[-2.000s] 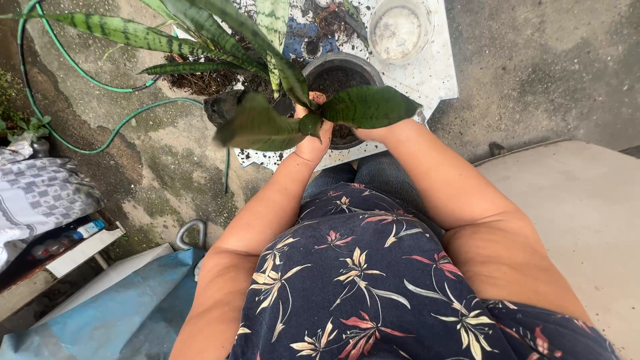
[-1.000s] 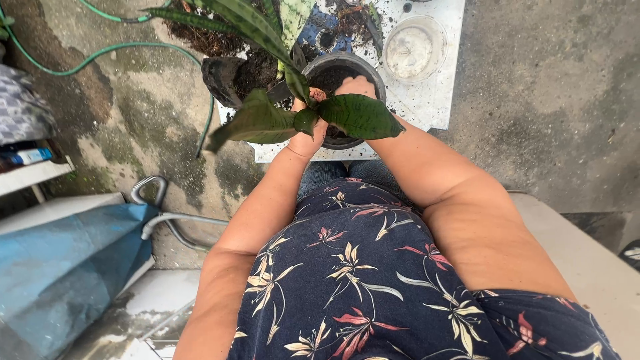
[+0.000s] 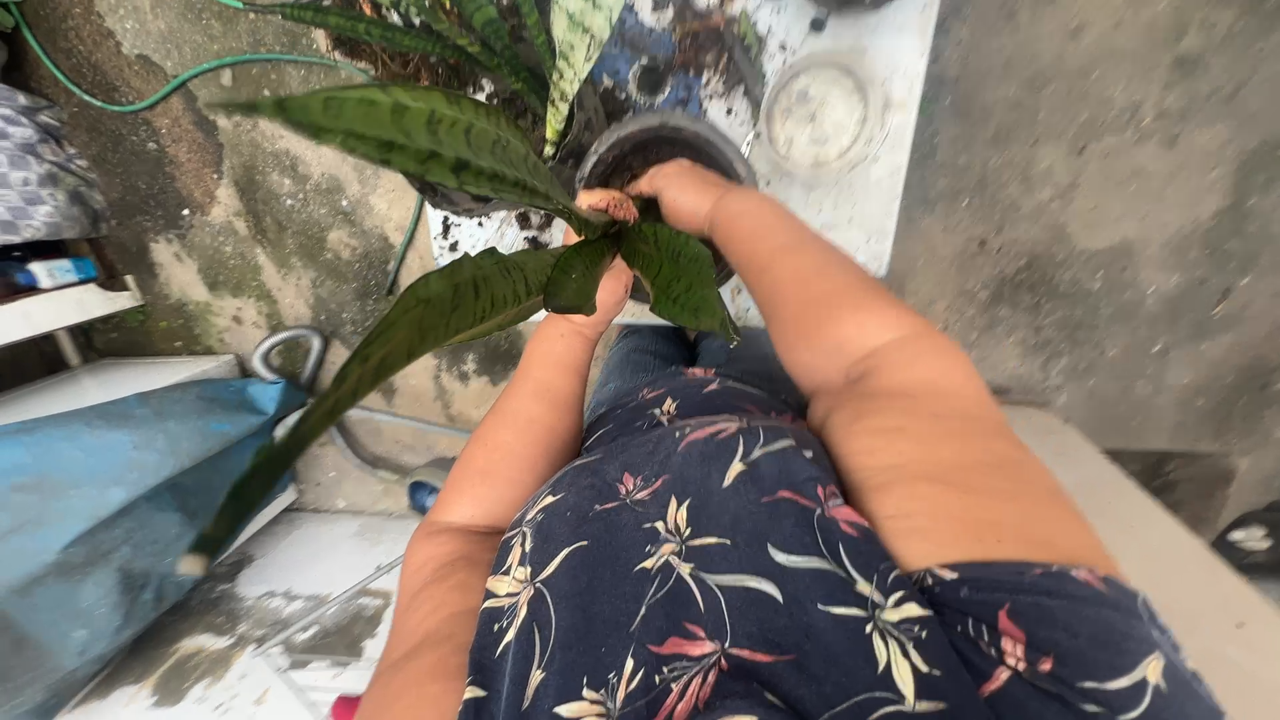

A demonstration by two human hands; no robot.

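A snake plant with broad mottled leaves stands over the near left side of a round dark plastic pot. Around the base of its leaves my left hand is closed, partly hidden by the leaves, with soil on the fingers. My right hand reaches inside the pot, its fingertips at the dark potting soil; whether they hold any soil I cannot tell. Behind, more snake plant leaves rise near a dark container, mostly covered by foliage.
The pot rests on a white tabletop strewn with soil. To its right is a round translucent container. A green hose crosses the concrete at upper left. Blue sheeting and a grey hose lie at left.
The held plant has turned or tilted, and its long leaves now spread toward the left. My right hand has moved from the pot's outer side into the pot. The view has shifted.
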